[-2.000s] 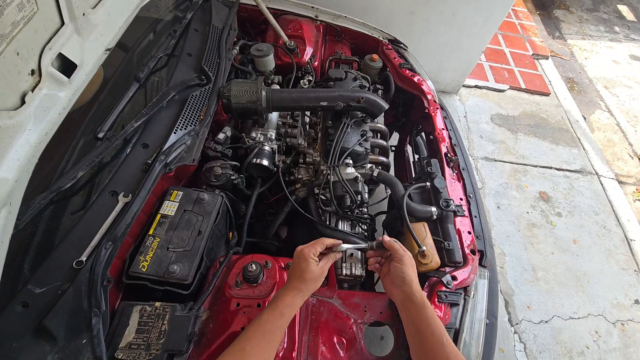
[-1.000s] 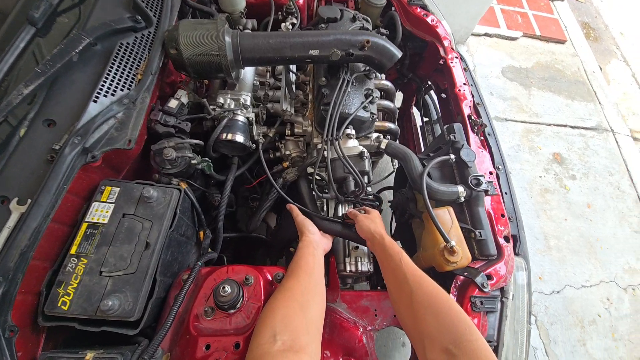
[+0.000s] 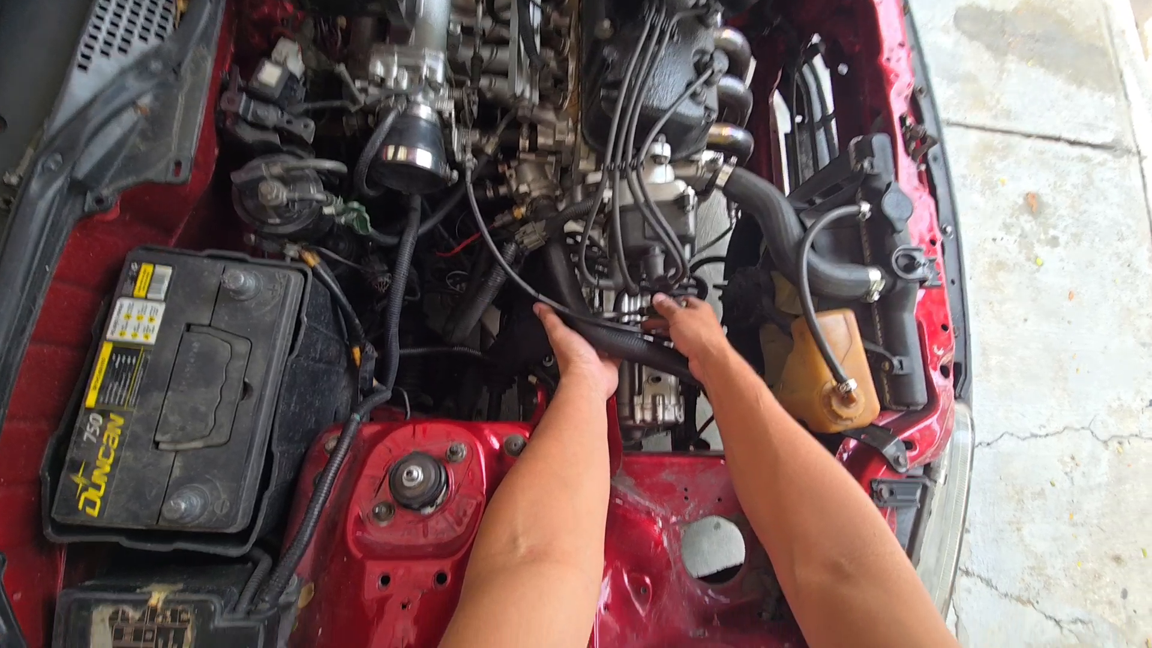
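Observation:
Both arms reach into the engine bay of a red car. My left hand (image 3: pixel 580 351) lies against the left part of a thick black rubber hose (image 3: pixel 630 346), its fingers pointing up and left; whether it grips the hose is unclear. Over the hose's right part is my right hand (image 3: pixel 688 328), with its fingertips at metal parts just below the black spark plug wires (image 3: pixel 630 180). A thin black cable (image 3: pixel 504 256) curves down to the hose. Beneath the hands shows the ribbed metal transmission housing (image 3: pixel 652 396). What the right fingertips touch is partly hidden.
A black car battery (image 3: pixel 184 387) sits at the left, beside a corrugated wiring loom (image 3: pixel 315 504). The red strut tower (image 3: pixel 414 490) is in front. At the right are a curved radiator hose (image 3: pixel 774 216), a yellowed coolant reservoir (image 3: pixel 832 373) and the black radiator tank (image 3: pixel 900 306).
Two seconds ago both hands held a small tool-like object above the red body panel; it no longer shows. They have moved deeper into the bay, to the black hose. The view has moved closer.

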